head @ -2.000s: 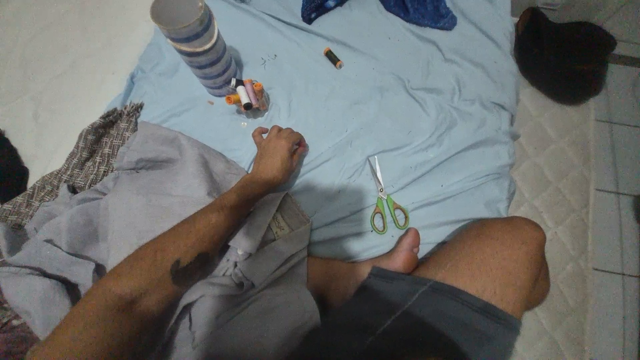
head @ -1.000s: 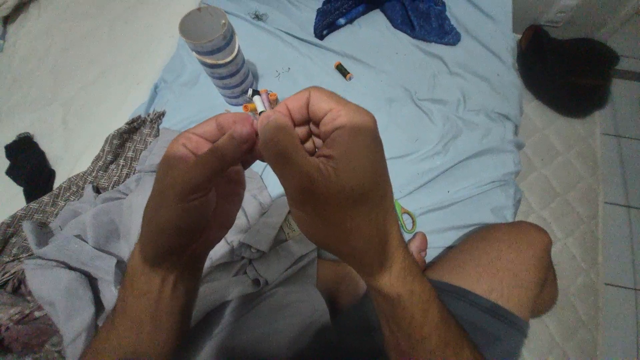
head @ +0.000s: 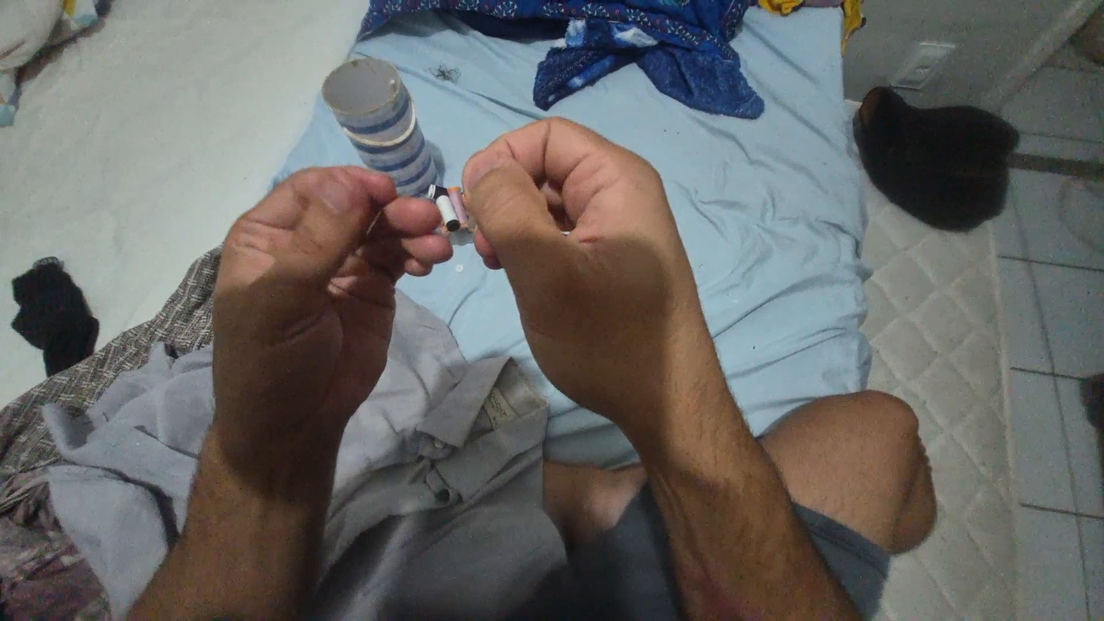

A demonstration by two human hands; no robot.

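My left hand [head: 310, 285] and my right hand [head: 586, 267] are raised close together over the bed, thumb pressed to forefinger on each. Whatever is pinched between the fingertips is too small to make out. Behind the gap between them lie several small thread spools [head: 450, 209], white, pink and orange, partly hidden by the fingers. A striped blue and grey cylinder [head: 388, 138] stands just beyond the left fingertips. Below the hands a grey collared shirt [head: 466, 423] is spread over the lap. The scissors are out of sight.
Light blue sheet [head: 776, 259] covers the bed, with dark blue patterned cloth [head: 647, 69] at its far end. A black sock-like cloth [head: 53, 315] is at the left. A dark furry animal, seemingly a cat [head: 940, 159], lies at the right beside the quilted mattress edge [head: 931, 328].
Two seconds ago one hand rested on the sheet near the spools; both hands then came up together. Since one second ago the fingertips have moved apart. The right hand and forearm now cover more of the sheet.
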